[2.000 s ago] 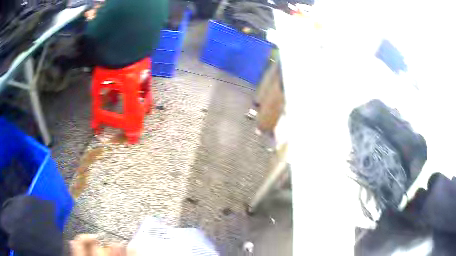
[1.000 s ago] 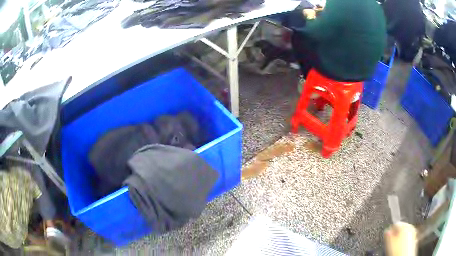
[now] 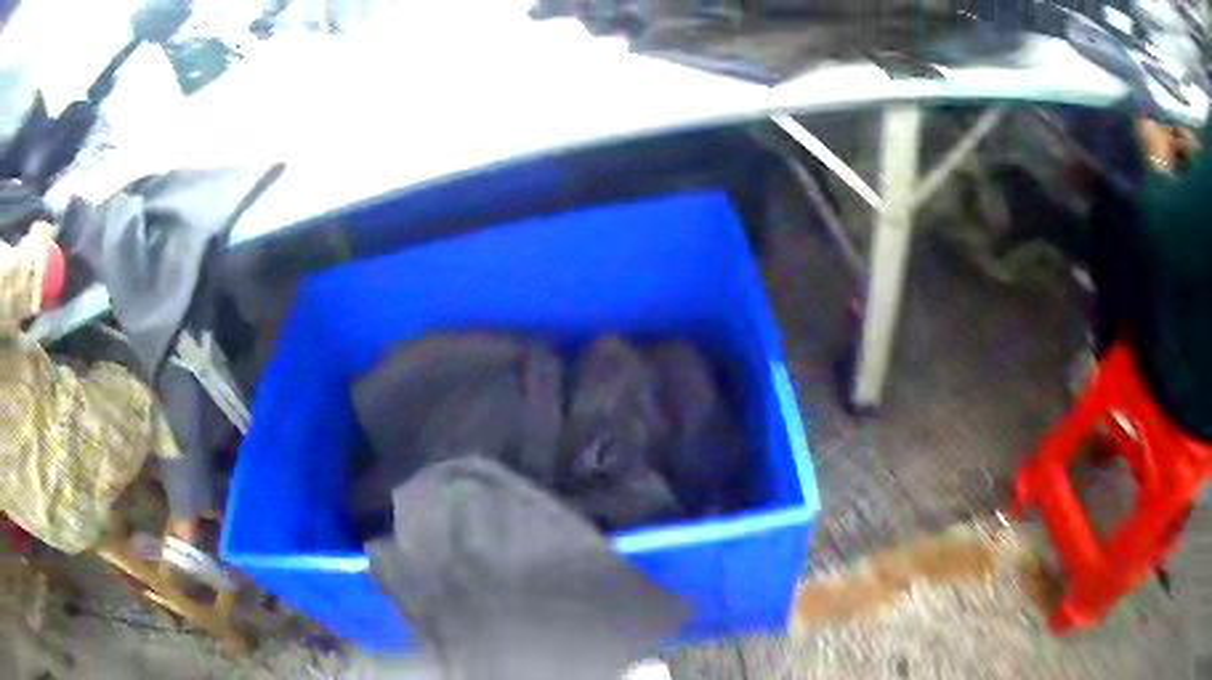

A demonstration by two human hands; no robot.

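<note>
A large blue plastic bin stands on the floor in the middle of the view. Dark grey garments lie crumpled inside it. Another dark grey garment hangs over the bin's near rim, and its lower part reaches the bottom edge of the picture. Neither of my hands shows clearly. A small pale patch at the bottom edge, beside the hanging garment, is too small and blurred to tell what it is.
A white-topped table runs behind the bin on a pale metal leg. Grey cloth hangs over its left end. A person in checked cloth is at the left edge. A red stool with a seated person is at the right.
The view has swung left, so the bin sits nearer the middle and the stool nearer the right edge. The hand with a thin pale piece, earlier at the lower right, is out of the picture.
</note>
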